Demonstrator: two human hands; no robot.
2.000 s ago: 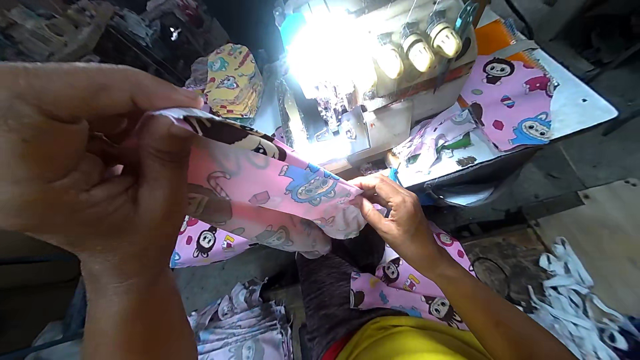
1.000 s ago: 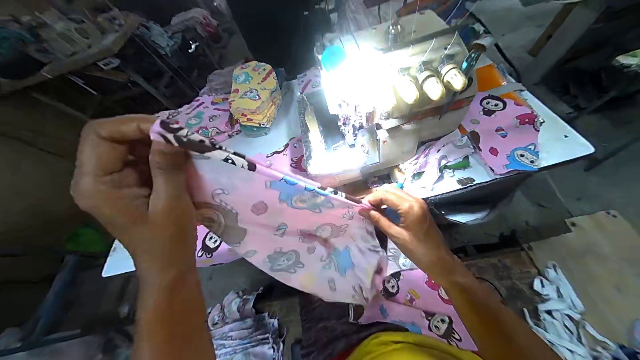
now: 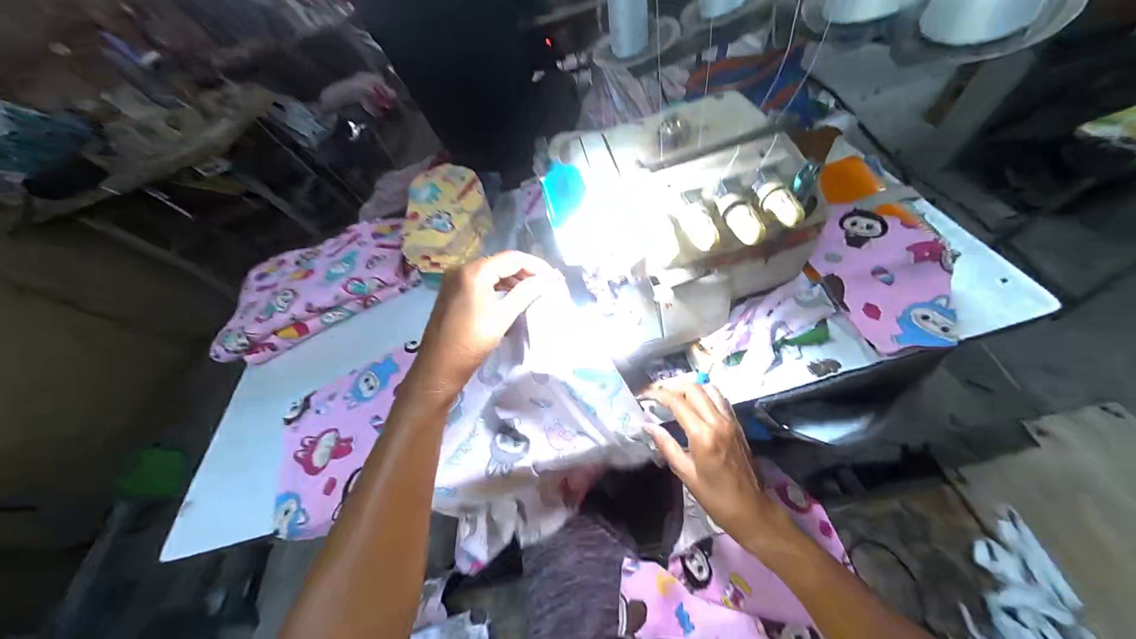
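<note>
A pale pink cartoon-print fabric piece (image 3: 532,426) stretches between my hands in front of an overlock sewing machine (image 3: 701,222). My left hand (image 3: 493,306) pinches its upper left part close to the machine's brightly lit needle area, where glare hides detail. At the fabric's right edge, my right hand (image 3: 697,430) has thumb and fingers around the border, near the table's front edge. The lower part of the fabric hangs toward my lap.
Folded pink printed fabric (image 3: 319,288) and a yellow printed stack (image 3: 446,217) lie at left on the white table (image 3: 222,453). Another pink piece (image 3: 887,275) and fabric scraps (image 3: 772,328) lie right. Thread cones (image 3: 628,27) stand behind. White strips (image 3: 1029,577) lie at lower right.
My left hand has moved from near the camera toward the machine's needle area, taking the fabric's upper edge along. My right hand stays at the fabric's right side.
</note>
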